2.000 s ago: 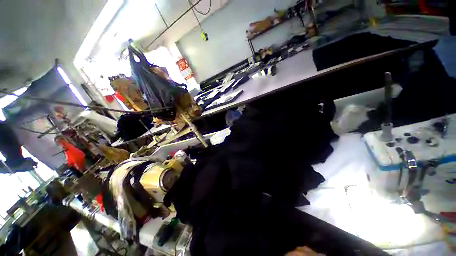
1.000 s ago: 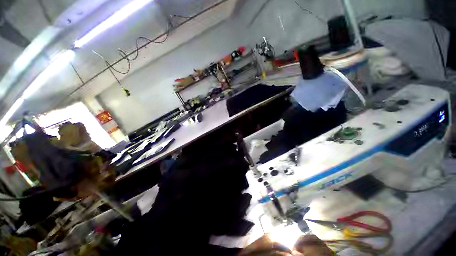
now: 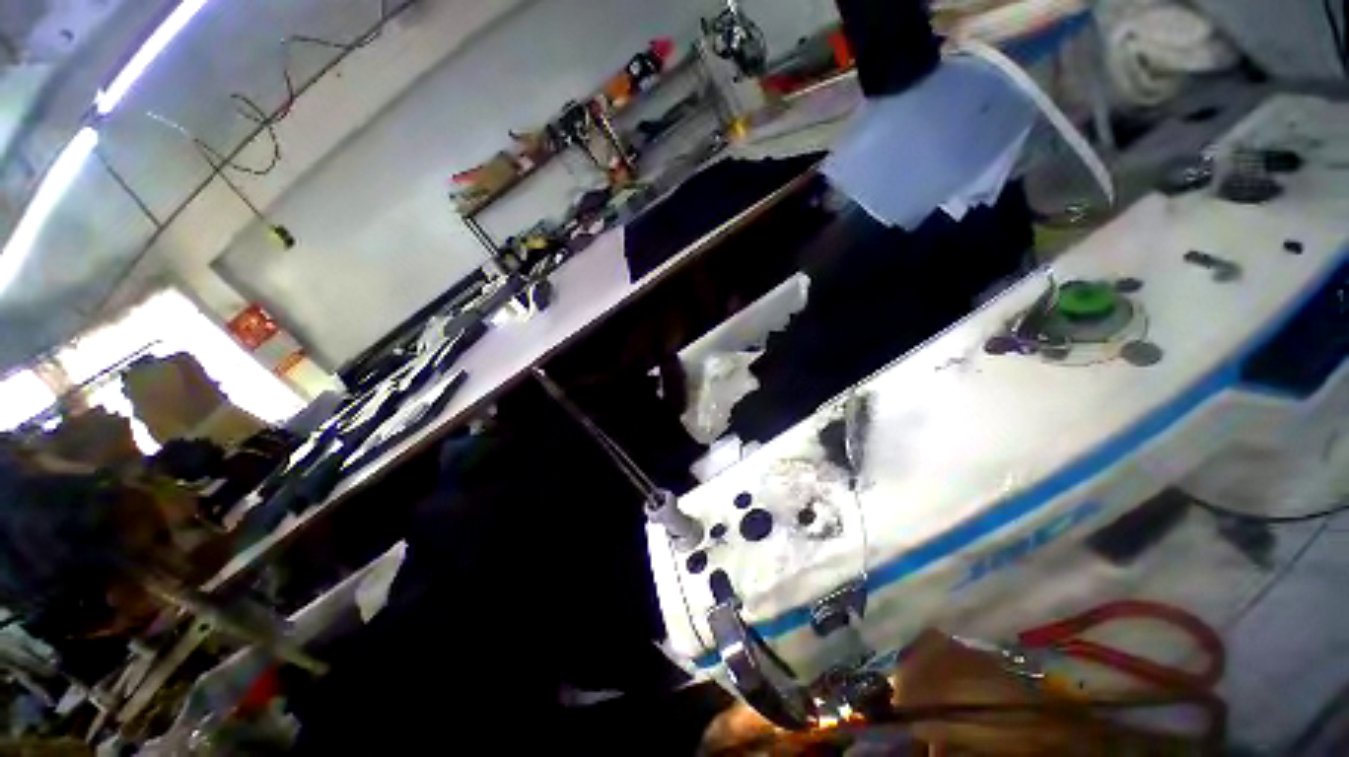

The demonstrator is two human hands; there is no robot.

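Note:
Black fabric point(image 3: 488, 577) hangs and lies left of the white sewing machine point(image 3: 1021, 399). The presser foot area is at the head's left end, low in the view, with a small bright glow. My left hand point(image 3: 747, 728) shows as a small part at the bottom edge, left of the needle area; its grip is unclear. My right hand point(image 3: 962, 683) is right of the needle area, blurred and cut off below; what its fingers hold is unclear. Red-handled scissors point(image 3: 1139, 621) lie to its right, with dark, thin loops below them.
A green disc point(image 3: 1087, 302) sits on the machine head. A metal rod point(image 3: 599, 436) rises from its left end. Behind stand a black cone point(image 3: 888, 45) and pale paper point(image 3: 932, 148). A long table point(image 3: 570, 303) bears dark pieces. Brown bundles point(image 3: 178, 399) are at the left.
The view has swung right and moved closer to the machine. Both hands now show at the needle area; two seconds ago only a bit of one showed. The right hand is nearer the scissors.

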